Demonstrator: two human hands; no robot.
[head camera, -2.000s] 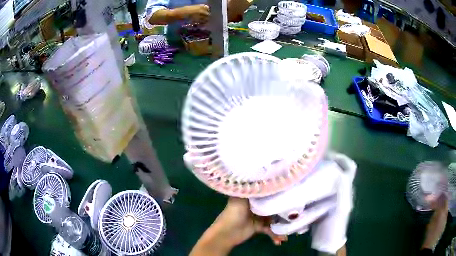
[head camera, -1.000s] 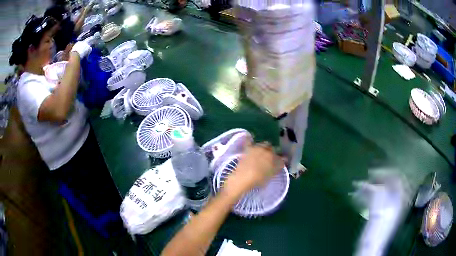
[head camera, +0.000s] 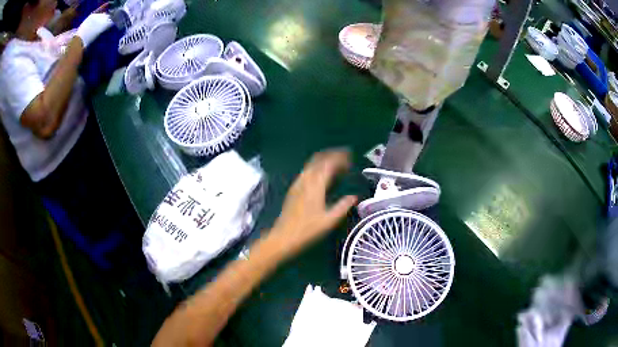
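Note:
A white clip fan (head camera: 401, 264) lies on the green bench in front of me, its round front grille facing up. Its clip base (head camera: 400, 192) points away from me, towards the metal post. My left hand (head camera: 315, 200) is bare and blurred, left of the fan, empty, with thumb and fingers apart and not touching it. My right hand (head camera: 545, 315), in a white glove, is a blur at the lower right. A dark blurred shape is beside it; I cannot tell whether it holds anything.
A stuffed white bag (head camera: 203, 217) with dark characters lies left. More clip fans (head camera: 209, 114) line the bench's left edge beside a worker (head camera: 44, 101). A document sleeve (head camera: 434, 54) hangs on the post (head camera: 410, 139). White cloth (head camera: 328, 322) lies at the near edge.
The fan held up earlier is no longer in my left hand. Since one second ago that hand has come off the fan on the bench. The bottle no longer shows beside the bag.

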